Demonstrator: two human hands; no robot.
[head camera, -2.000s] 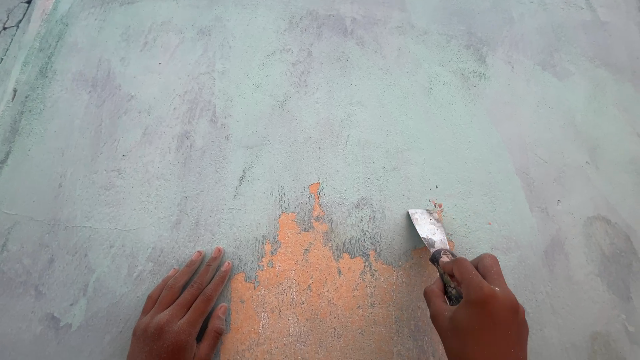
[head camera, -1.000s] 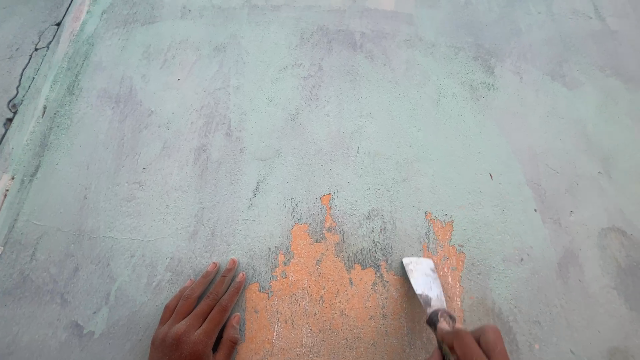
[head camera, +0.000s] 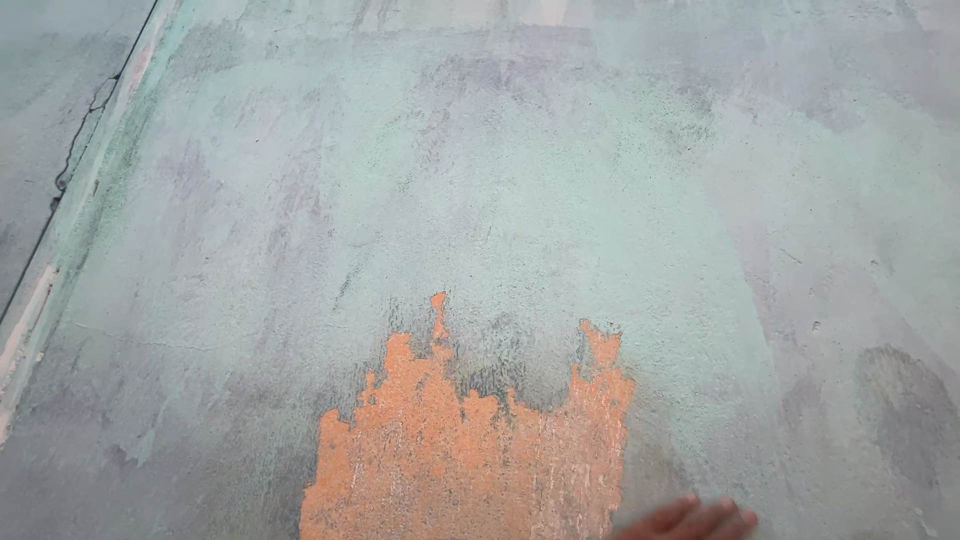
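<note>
A painted wall surface (head camera: 525, 202) in pale green and grey fills the head view. At the bottom middle, a ragged patch of bare orange (head camera: 450, 457) shows where the coating is off, with narrow peaks at its upper edge. The blurred fingers of one hand, which looks like my left hand (head camera: 694, 519), reach in from the bottom edge, right of the patch. Their tips point up and right, and no tool shows in them. My right hand and the scraper are out of view.
A dark crack (head camera: 75, 157) runs down the upper left beside a raised pale strip (head camera: 30, 337). A darker stain (head camera: 907, 405) marks the surface at the right.
The scraper and my right hand have left the view. My left hand has left its place left of the patch. The right-hand orange peak is larger than two seconds ago.
</note>
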